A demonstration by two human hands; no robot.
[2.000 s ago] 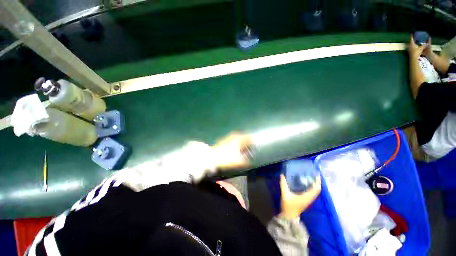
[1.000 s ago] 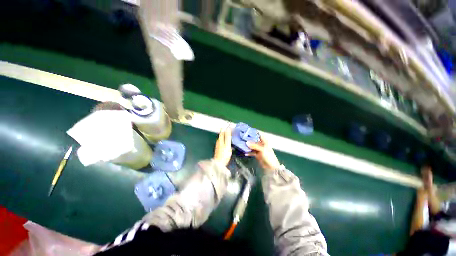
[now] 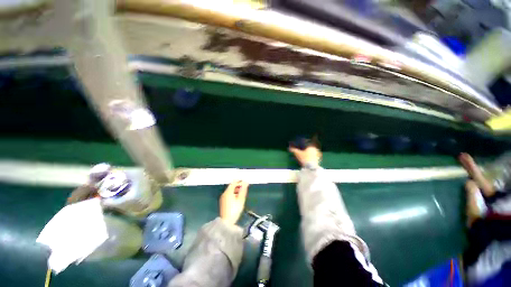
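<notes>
My right hand [image 3: 307, 155] reaches over the pale rail and holds a dark, blurred socket adaptor [image 3: 301, 143] above the belt; its far side is unclear. My left hand [image 3: 232, 203] is near the rail, fingers loosely extended, with small red marks near the fingertips; it seems to hold nothing. The silver air blow gun [image 3: 266, 252] lies on the green bench between my forearms. Two blue-grey adaptors [image 3: 163, 231] with pins up lie left of my left sleeve, the nearer one [image 3: 154, 273] cut off by the lower edge.
A silver-capped bottle [image 3: 131, 193] stands by the post [image 3: 115, 95]. A second bottle [image 3: 120, 238] is partly under a white cloth [image 3: 75, 232]. More adaptors [image 3: 400, 143] are on the dark belt. Another person's hands [image 3: 470, 168] are at right. A blue tote [image 3: 434, 276] shows at lower right.
My right hand has carried the adaptor away from my left hand and over the rail to the belt. My left hand has let go. The view has turned and shows more shelf.
</notes>
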